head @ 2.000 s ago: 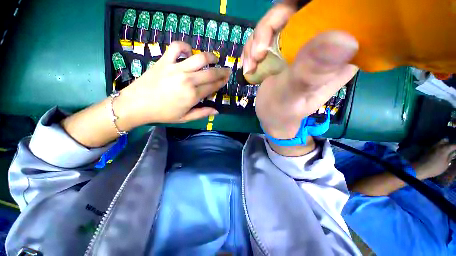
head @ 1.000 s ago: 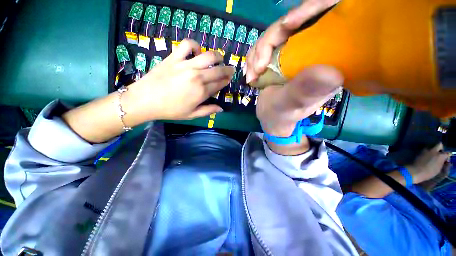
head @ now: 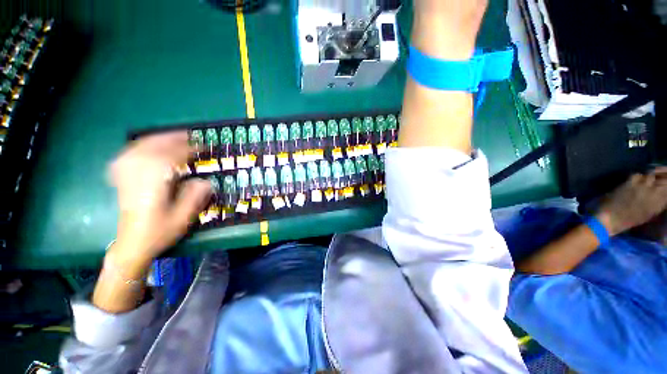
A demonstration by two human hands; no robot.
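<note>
A long black foam tray (head: 278, 217) lies across the green bench mat with two rows of small green circuit board units (head: 295, 131). Thin wires run from the boards to yellow-and-white ends. My left hand (head: 157, 175) is blurred over the tray's left end, its fingers bent; whether it holds anything cannot be told. My right hand (head: 450, 9) is cut off by the top edge, with only the wrist and the heel of the hand in view, so its fingers are hidden. A blue wrist strap is round the right wrist. The orange screwdriver is not in view.
A white box with a metal mechanism (head: 349, 69) stands behind the tray. Another tray of units (head: 16, 69) lies at the far left. Black trays in white material (head: 585, 58) are at the upper right. A person in blue (head: 578, 292) sits at the right. A black cord passes my right arm.
My right arm has reached up and forward, and the orange screwdriver has left the view. My left hand has moved to the tray's left end. The view has shifted, showing the whole bench.
</note>
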